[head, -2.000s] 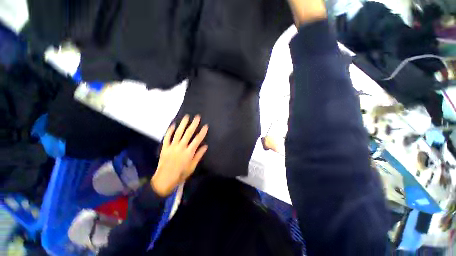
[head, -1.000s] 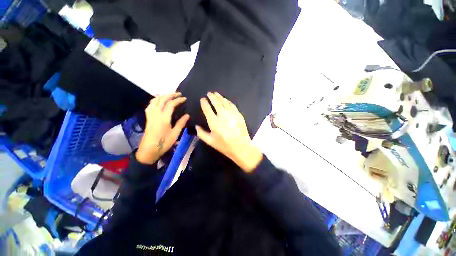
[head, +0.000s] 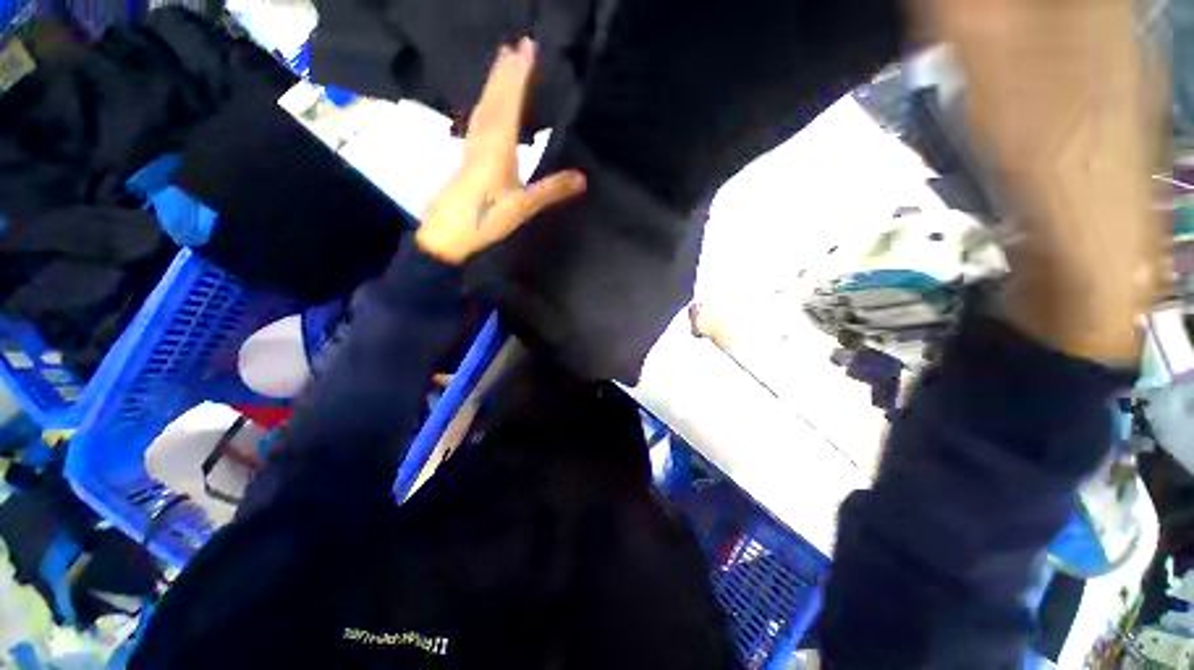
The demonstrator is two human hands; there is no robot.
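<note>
A large black garment panel [head: 622,236] lies over the white machine table and hangs over its front edge towards me. My left hand [head: 495,177] is over the panel's left part, thumb spread from the fingers, gripping nothing that I can see. My right hand [head: 1067,170] is large and blurred at the upper right, close to the camera. Its fingers are cut off by the top edge, so whether it holds anything cannot be seen.
The sewing machine [head: 904,295] stands right of the panel, partly behind my right arm. A blue crate [head: 125,380] with white and red things in it is at the left. Another blue crate [head: 766,576] is below the table edge. Black cloth [head: 118,157] is heaped at the upper left.
My left hand has moved up and forward along the panel. My right hand has left the panel and risen to the upper right. The cloth between them has shifted and folded.
</note>
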